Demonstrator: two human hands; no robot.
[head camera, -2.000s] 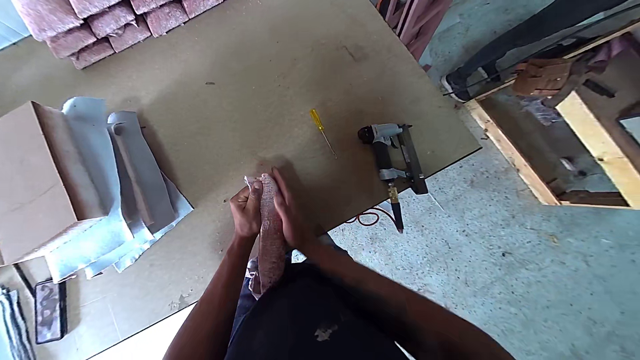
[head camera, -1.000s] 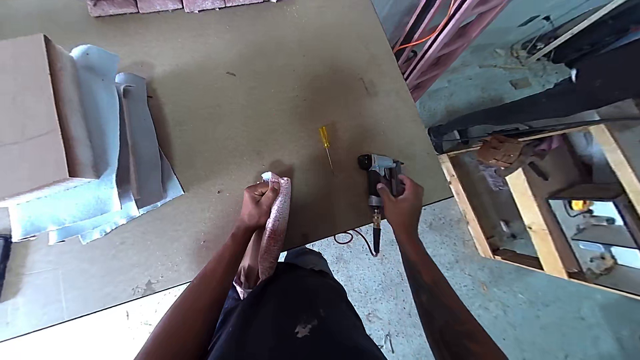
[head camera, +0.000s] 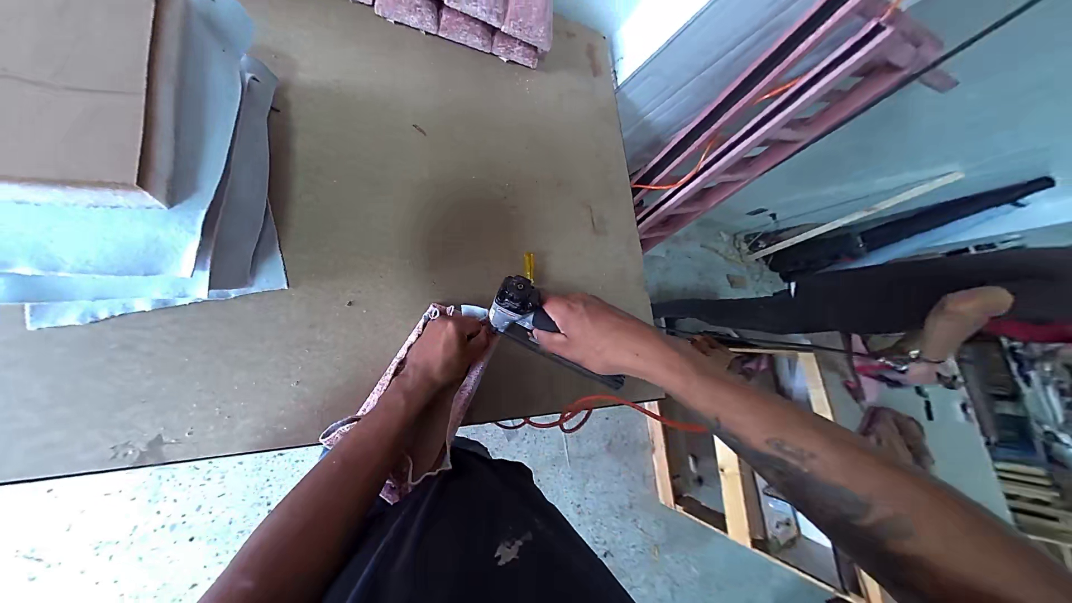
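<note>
Near the table's front edge, my left hand (head camera: 448, 347) grips a fabric-covered piece (head camera: 390, 387) with a pinkish patterned face, which hangs down toward my lap. My right hand (head camera: 586, 331) is closed around the handle of a pneumatic stapler (head camera: 536, 322). The stapler's nose is at the piece, right beside the fingers of my left hand; the exact contact point is hidden. Just beyond the tool's head the yellow handle of a screwdriver (head camera: 528, 265) shows, its shaft hidden.
Grey-backed fabric sheets (head camera: 243, 193) lie under a brown board-like block (head camera: 75, 100) at left. Pink wrapped pieces (head camera: 469, 25) are stacked at the far edge. A red air hose (head camera: 578, 410) loops by the table edge. Wooden frames (head camera: 733, 477) and another person's arm (head camera: 963, 322) are at right.
My right hand left the piece, took hold of the stapler lying at the right, and brought it left to the piece in my left hand. The view has shifted.
</note>
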